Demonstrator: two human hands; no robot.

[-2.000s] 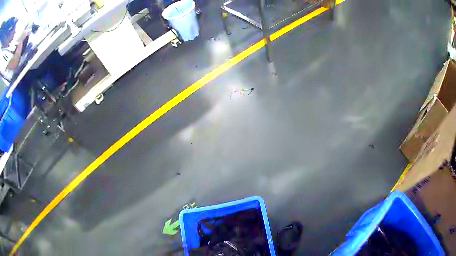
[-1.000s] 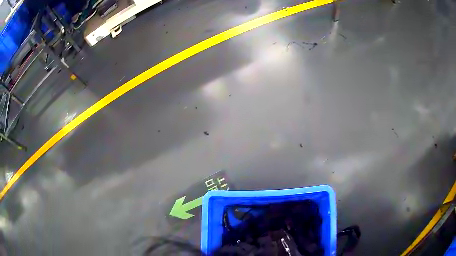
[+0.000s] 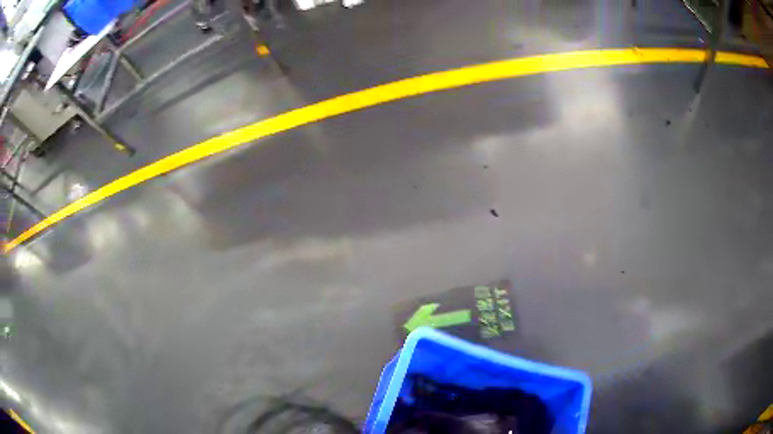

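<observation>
A blue plastic tote [image 3: 500, 364] is at the bottom edge, right of centre, tilted in the view and cut off by the frame's edge. Black sewn pieces [image 3: 475, 407] lie heaped inside it, dark and blurred. Neither my left hand nor my right hand is in the picture. What holds or supports the tote cannot be seen.
A yellow lane line [image 3: 381, 93] curves across the grey floor. A green exit arrow [image 3: 441, 318] is on the floor just beyond the tote. Metal table frames [image 3: 106, 127] stand at upper left, with a blue bin [image 3: 97, 13] there. A metal leg [image 3: 710, 51] stands at upper right.
The view has turned left. The second blue tote and the cartons at the right have left the picture. The tote now appears tilted, and the floor arrow has shifted right in view.
</observation>
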